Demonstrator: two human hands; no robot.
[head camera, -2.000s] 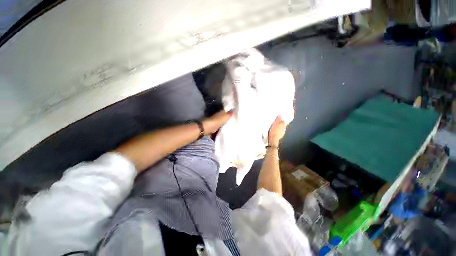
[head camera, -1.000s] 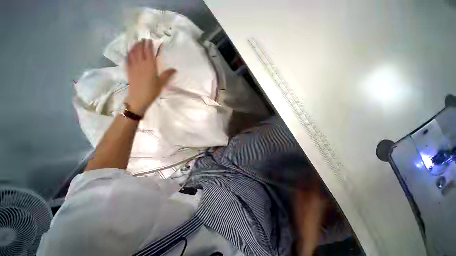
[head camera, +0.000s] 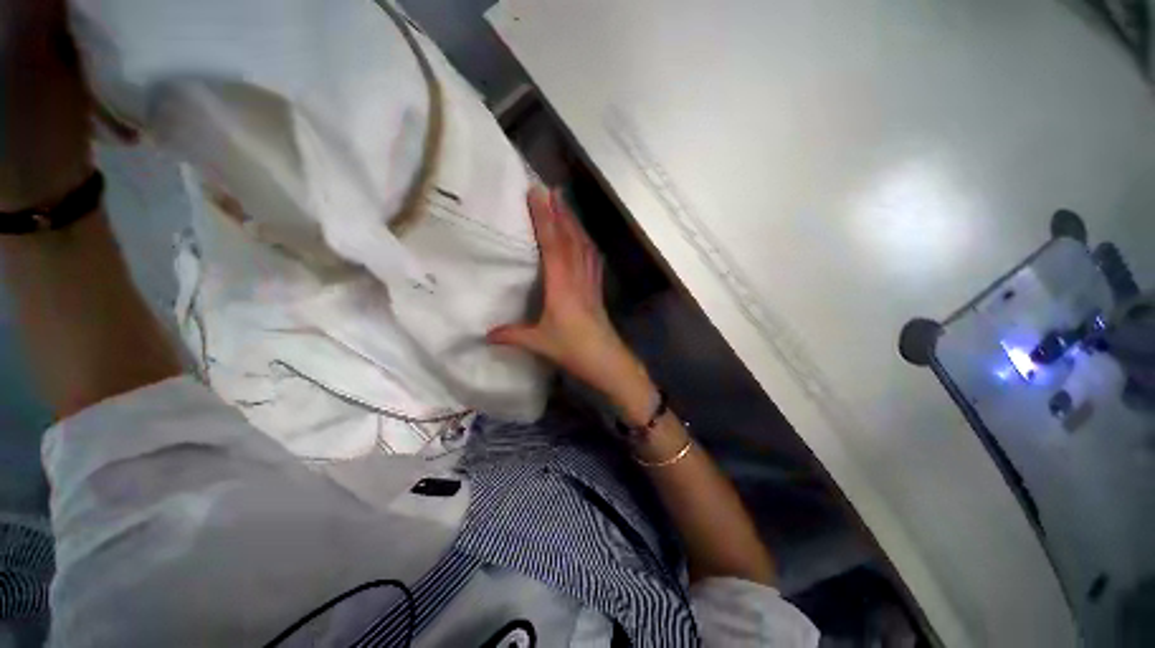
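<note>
A heap of white garments (head camera: 367, 253) with dark stitch lines lies across my lap and spreads to the upper left. My left hand (head camera: 44, 101) is dark and blurred at the upper left edge, beside the cloth; its fingers cannot be made out. My right hand (head camera: 570, 298) rests against the right side of the heap, fingers extended and thumb apart, not closed on the cloth.
The white machine table (head camera: 760, 165) fills the right side, with a printed ruler (head camera: 722, 260) along its front edge. The machine bed (head camera: 975, 342), with dark corner pads and a bright light, is at the far right. A striped apron (head camera: 545, 519) covers my lap.
My left hand has moved from the top of the heap to the upper left edge. My right hand has come up from below the table edge onto the cloth. The heap appears larger and closer.
</note>
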